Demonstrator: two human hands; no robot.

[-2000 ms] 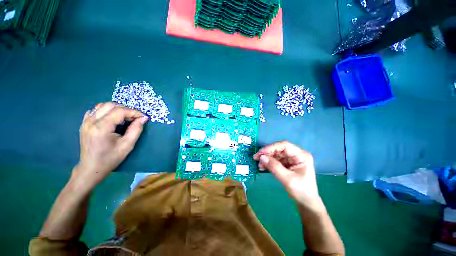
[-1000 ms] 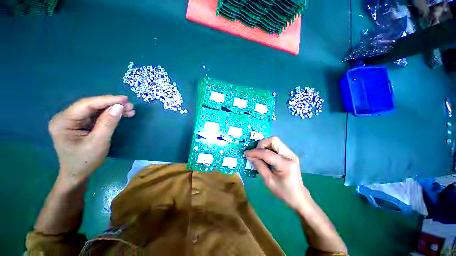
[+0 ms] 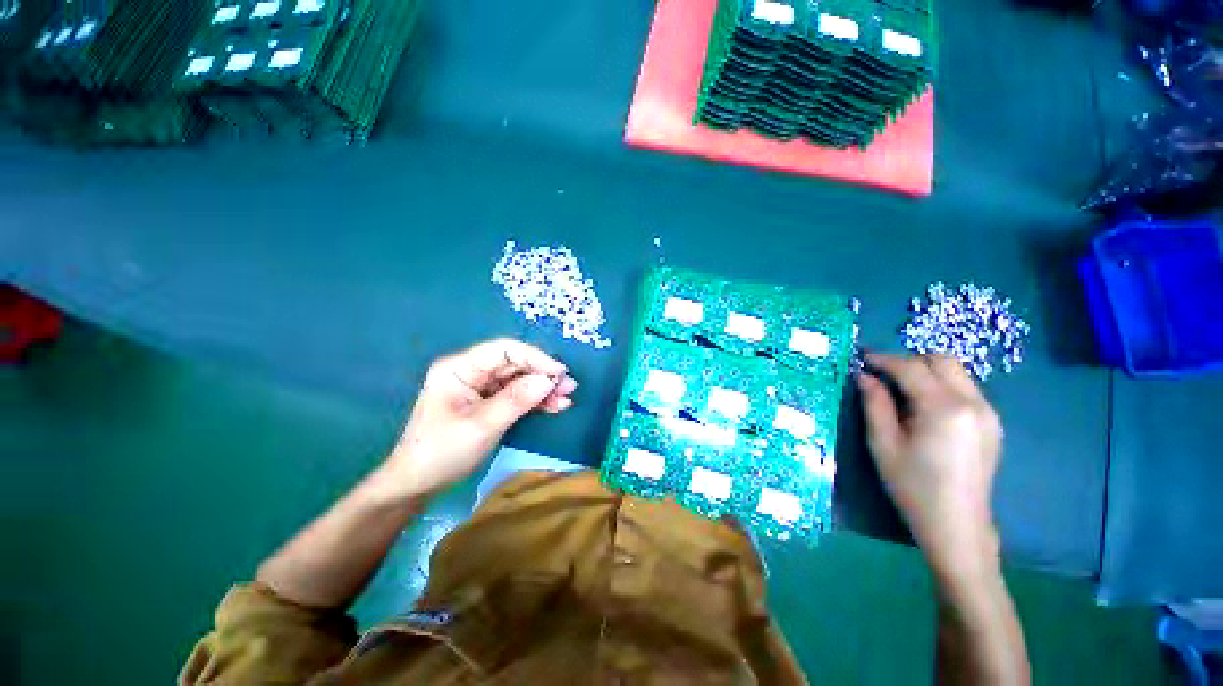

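Observation:
The green PCB panel (image 3: pixel 726 402), with nine white patches in three rows, lies flat in front of my body. The left component pile (image 3: pixel 550 290) lies left of it and the right component pile (image 3: pixel 966 327) lies right of it. A few loose components (image 3: pixel 856 322) lie close along the panel's right edge. My left hand (image 3: pixel 490 402) is above the mat left of the panel, thumb and fingertips together; whether it pinches a component is too small to tell. My right hand (image 3: pixel 932 436) is at the panel's right edge below the right pile, fingertips near the loose components, contents hidden.
A tall PCB stack (image 3: pixel 811 81) stands on a red-pink pad (image 3: pixel 791 164) beyond the panel. More PCB stacks (image 3: pixel 295 67) lean at the far left. A blue bin (image 3: pixel 1160 302) and clear plastic bags (image 3: pixel 1160 141) are at the right. A red object (image 3: pixel 24 322) shows at the left edge.
The view has swung left. My right hand has moved off the panel's lower right to its right edge, by the loose components. My left hand is nearer the panel, fingertips still together.

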